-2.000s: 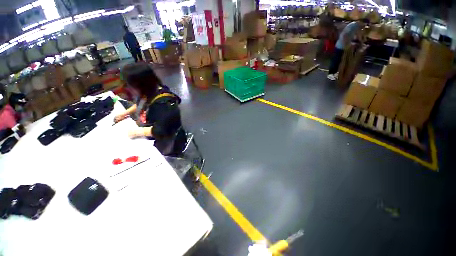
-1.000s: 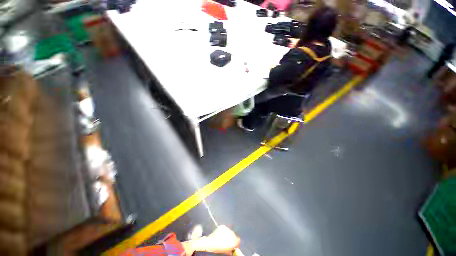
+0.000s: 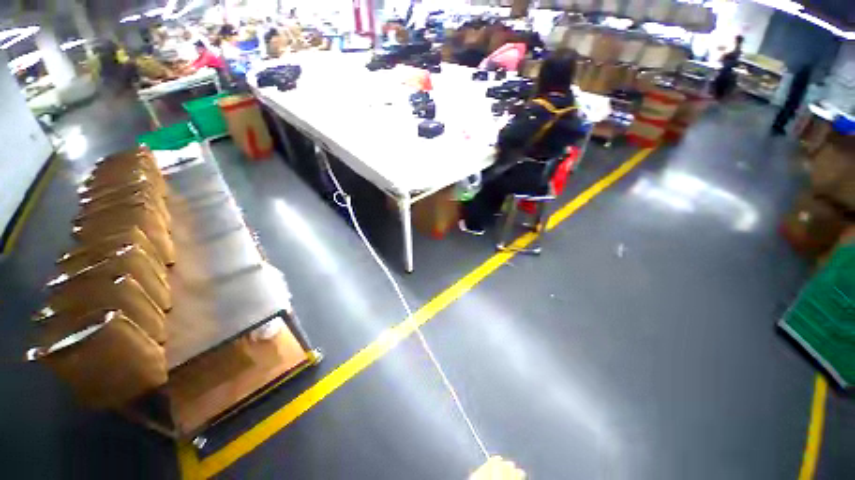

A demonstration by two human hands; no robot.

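Observation:
A small part of one hand [image 3: 499, 468] shows at the bottom edge, cut off by the frame. I cannot tell which hand it is or its grip. A thin pale hose [image 3: 382, 266] runs from it across the floor to the underside of the large white table [image 3: 361, 141]. Black pouches lie on the table; a single one [image 3: 430, 128] sits near its front edge. No air gun is visible.
A person [image 3: 534, 127] sits on a chair at the table's right side. A long cart [image 3: 220, 272] with a row of brown bags [image 3: 112, 352] stands at the left. A green crate [image 3: 830, 314] is at the right edge. Yellow lines cross the grey floor.
The view has swung left and lifted from the floor. The table and cart now show fully. The forearm with the red sleeve has left the view, leaving part of a hand.

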